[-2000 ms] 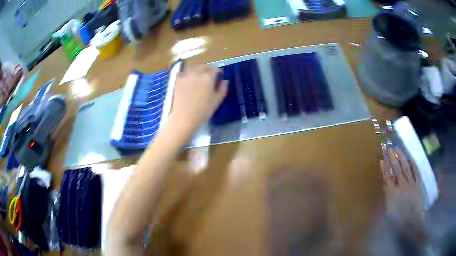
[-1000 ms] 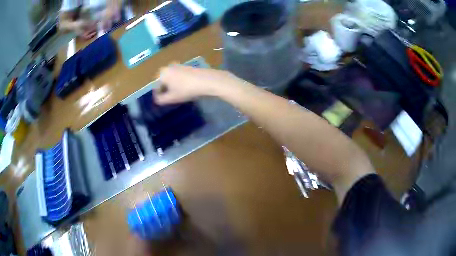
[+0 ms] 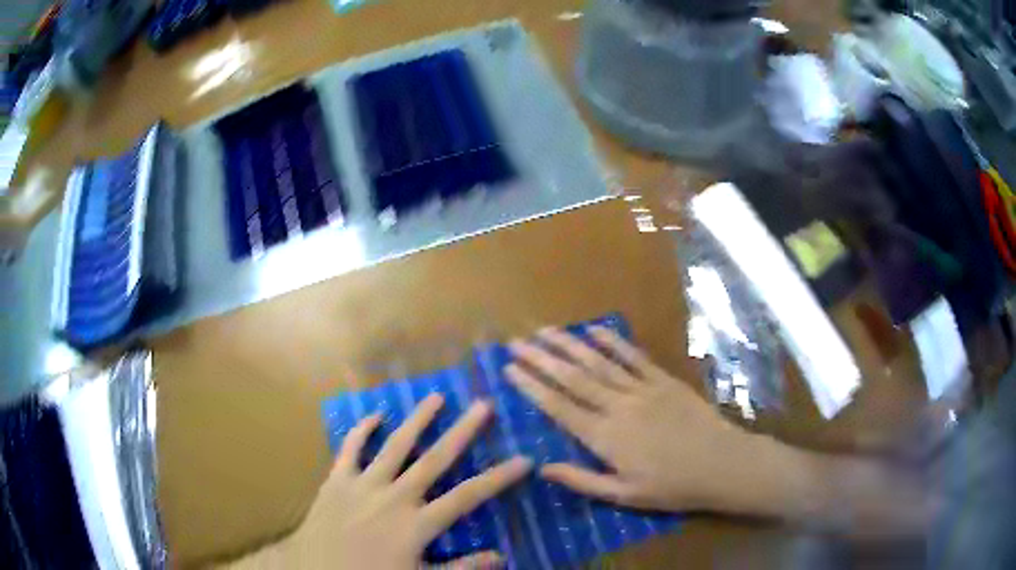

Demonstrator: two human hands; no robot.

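A bright blue solar cell panel (image 3: 479, 384) with thin pale lines lies flat on the brown bench in front of me. My left hand (image 3: 407, 490) rests on its left part with fingers spread. My right hand (image 3: 641, 423) lies flat on its right part, fingers apart and pointing up and left. Both palms face down and cover much of the panel. Neither hand is seen gripping anything. The panel's lower edge is partly hidden by the hands and the picture's rim.
A grey plate (image 3: 557, 167) behind bears two dark cell groups (image 3: 429, 128), (image 3: 279, 167) and a curved blue stack (image 3: 100, 251). A grey canister (image 3: 668, 84), a white strip (image 3: 780, 295) and shiny ribbons (image 3: 719, 334) are at right. White strips (image 3: 100, 468) and dark strips are at left.
The view has shifted. My right hand has left the dark cells on the plate and come down onto the blue panel. The panel now lies spread under both hands.
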